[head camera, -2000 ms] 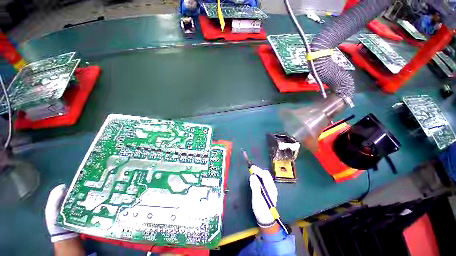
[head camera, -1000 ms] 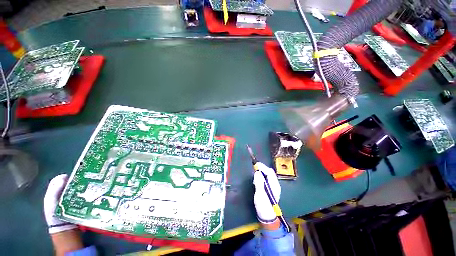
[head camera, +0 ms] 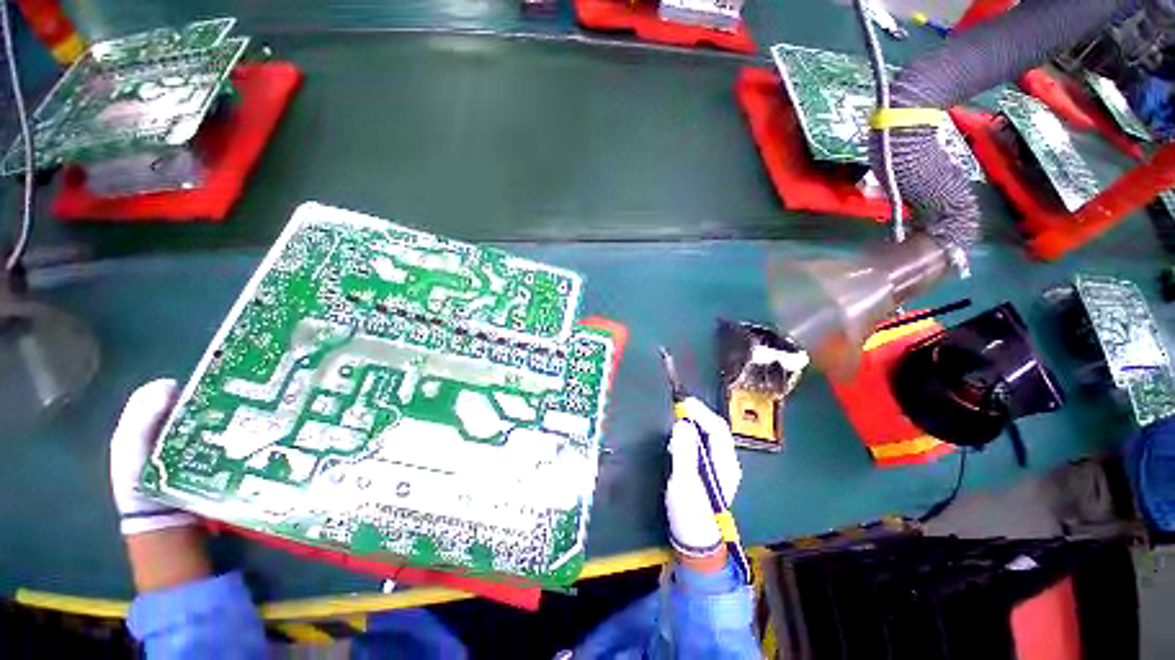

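A large green circuit board (head camera: 387, 400) with silvery-white solder areas lies in front of me over a red carrier (head camera: 515, 591) that shows at its right and front edges. My left hand (head camera: 144, 451), in a white glove, is at the board's left edge; its fingertips are partly hidden, so its grip is not clear. My right hand (head camera: 702, 480), in a white glove, holds a soldering iron (head camera: 679, 387) like a pen. The iron's tip points up and away, right of the board and not touching it.
An iron stand with a yellow sponge (head camera: 754, 415) is right of my right hand. Beyond it are a clear funnel (head camera: 857, 294) on a grey hose (head camera: 930, 168) and a black fan (head camera: 973, 377) on a red base. Other boards (head camera: 135, 97) rest on red carriers. Black crates (head camera: 902, 600) are below right.
The view has tilted down, so the bench appears higher and more of my sleeves shows. My left hand stays at the board's edge and my right hand still holds the iron beside it.
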